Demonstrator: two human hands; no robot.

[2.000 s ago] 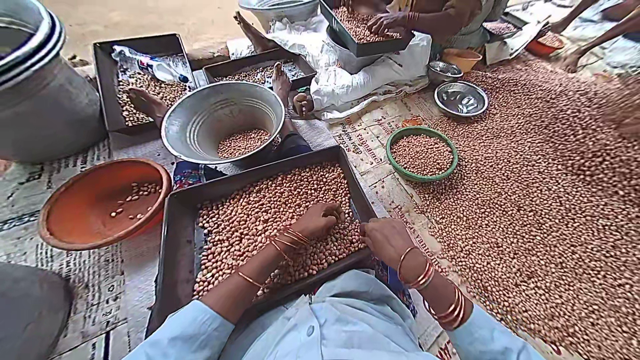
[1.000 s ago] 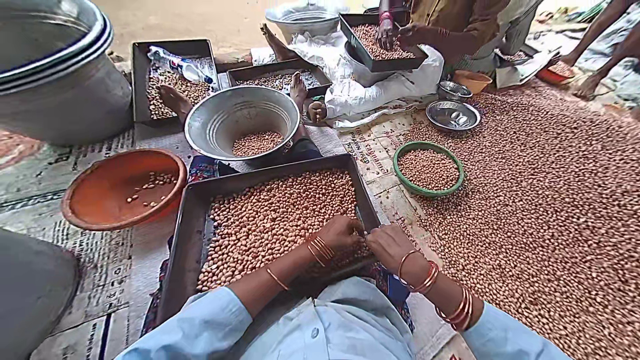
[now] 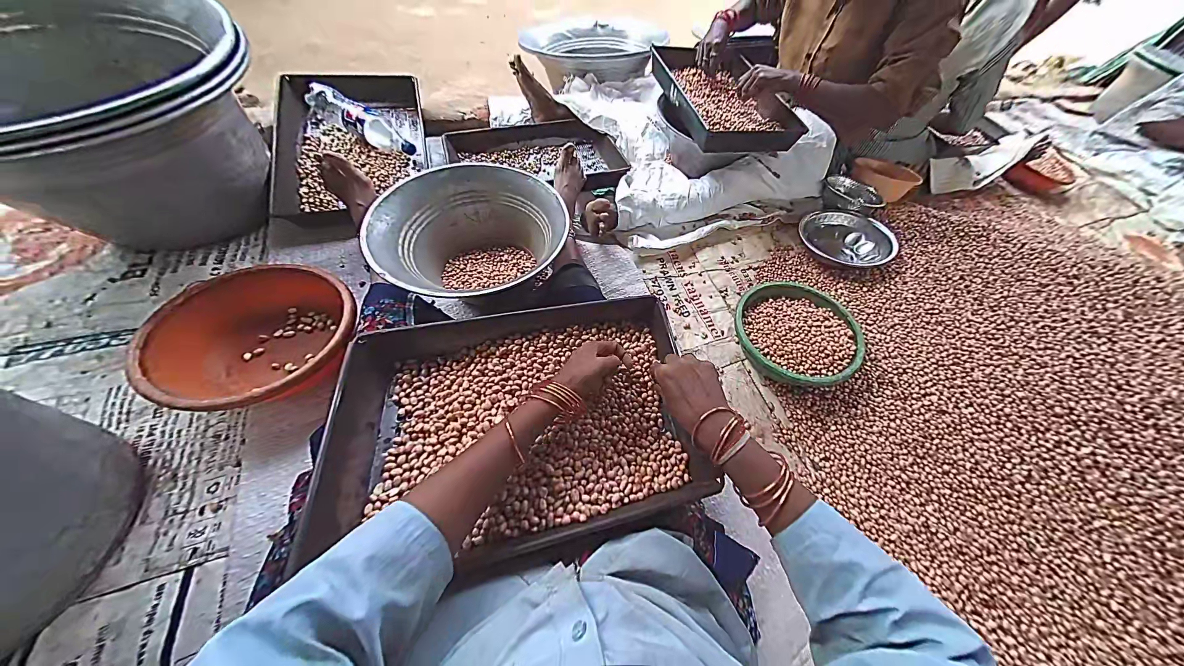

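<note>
A dark metal tray (image 3: 344, 444) full of brown nuts (image 3: 518, 435) rests on my lap. Over the nuts at its upper right is my left hand (image 3: 592, 365), fingers bent and tips close together; whether a nut is between them is too small to tell. My right hand (image 3: 689, 388) is curled at the tray's right rim, its fingertips near those of the left, and its grip is hidden. Beyond the tray a metal basin (image 3: 407, 227) holds more nuts between my legs. An orange bowl (image 3: 199, 347) with a few pale nuts is at left, a green-rimmed bowl (image 3: 860, 342) of nuts at right.
A large heap of nuts (image 3: 1017, 416) covers the right side. Stacked metal tubs (image 3: 139, 176) stand at upper left. Two trays (image 3: 416, 102) (image 3: 532, 134) lie ahead, one with a plastic bottle (image 3: 361, 116). A person (image 3: 860, 65) works over another tray (image 3: 740, 143) near a steel plate (image 3: 819, 222).
My left hand has moved from over the middle of the nuts toward the tray's right side, closer to my right hand. The other person's hands have shifted over their tray. The view has shifted.
</note>
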